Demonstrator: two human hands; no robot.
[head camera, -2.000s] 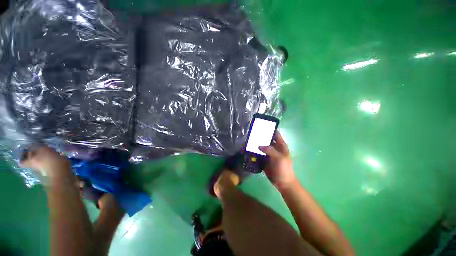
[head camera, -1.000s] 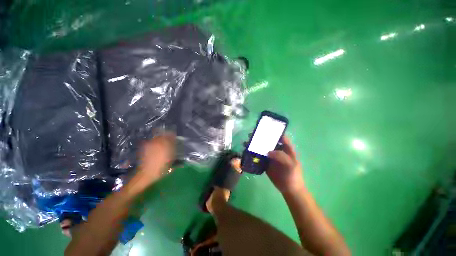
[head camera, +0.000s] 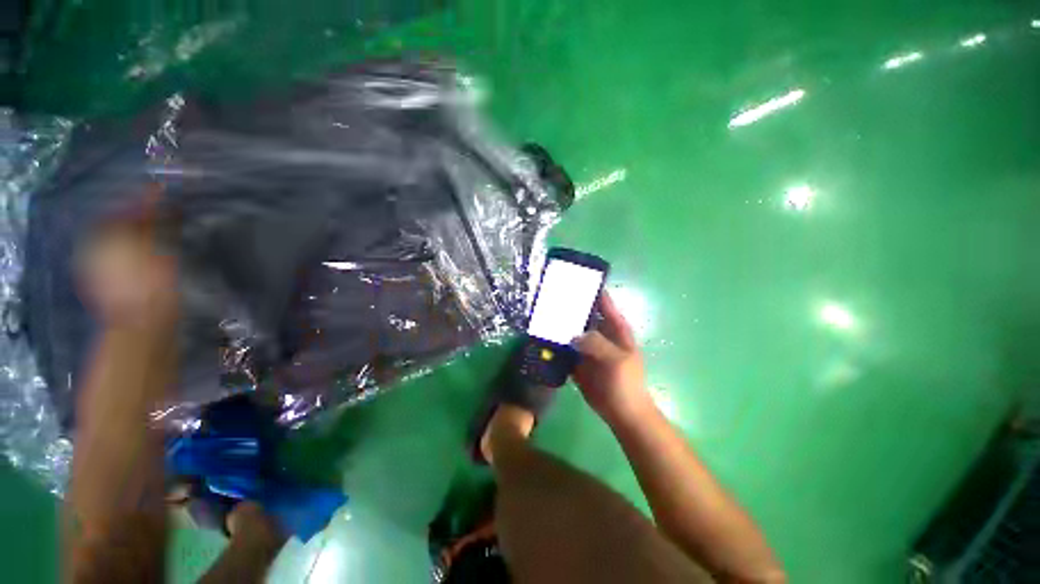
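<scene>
Dark garments (head camera: 262, 217) in clear, shiny plastic covers lie flat on the green floor at the left and centre. Black hanger parts (head camera: 550, 175) stick out at their right end. My left hand (head camera: 126, 268) is over the left part of the covers, badly blurred; whether it grips film or cloth cannot be told. My right hand (head camera: 614, 363) holds a black handheld terminal (head camera: 567, 302) with a bright white screen and a yellow key, near the covers' right end.
Blue plastic (head camera: 245, 473) lies at the garments' near edge, by my foot (head camera: 234, 519). My other foot (head camera: 508, 428) is below the terminal. A black object (head camera: 465, 548) is at the bottom centre. A dark rack-like edge (head camera: 981, 502) shows at the lower right.
My left hand has moved left and up across the covers since one second ago. The garments and film look shifted and creased differently. The terminal has moved slightly left, still in my right hand.
</scene>
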